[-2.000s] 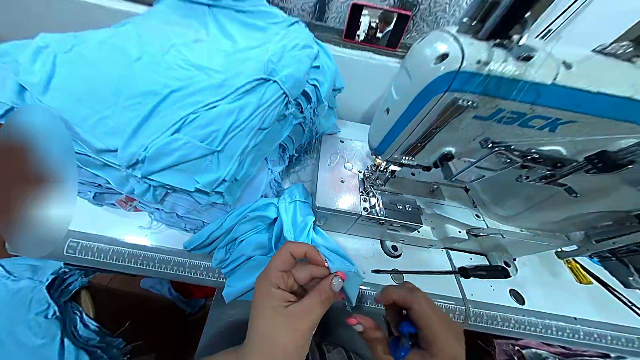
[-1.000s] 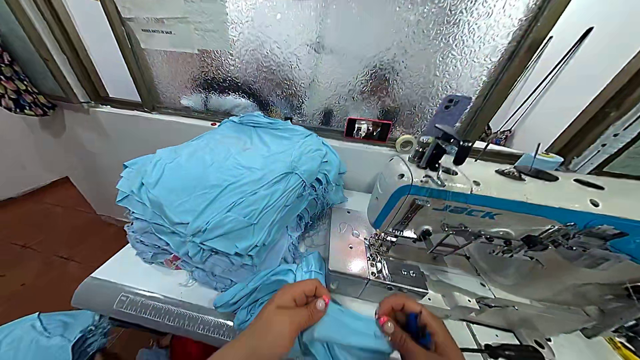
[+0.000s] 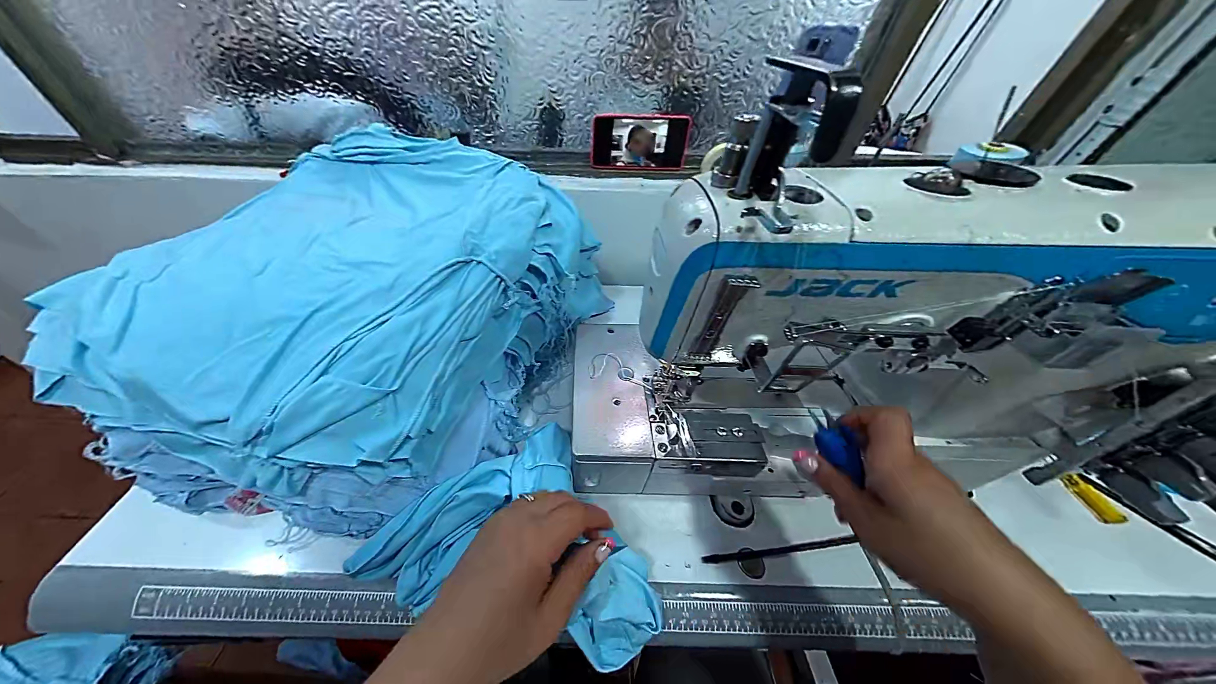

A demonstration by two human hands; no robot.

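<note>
My left hand (image 3: 532,570) grips a bunched light-blue knit fabric piece (image 3: 613,608) at the table's front edge, just left of the presser-foot area. My right hand (image 3: 879,484) holds small blue-handled thread snips (image 3: 840,454), their tips pointing up beside the sewing machine's bed. The white and blue Jack industrial sewing machine (image 3: 950,218) stands at the right, its needle area (image 3: 674,389) and metal bed plate (image 3: 613,427) between and beyond my hands. A thin strand hangs below my right hand.
A tall pile of light-blue fabric pieces (image 3: 313,304) lies left of the machine. A dark thin rod (image 3: 779,549) and yellow-handled tool (image 3: 1092,499) lie on the white table. A ruler strip (image 3: 275,604) runs along its front edge. A phone (image 3: 641,142) leans on the sill.
My right hand, with the blue snips, has moved away from my left hand, up and right toward the machine. The fabric stretched between both hands now hangs from my left hand alone.
</note>
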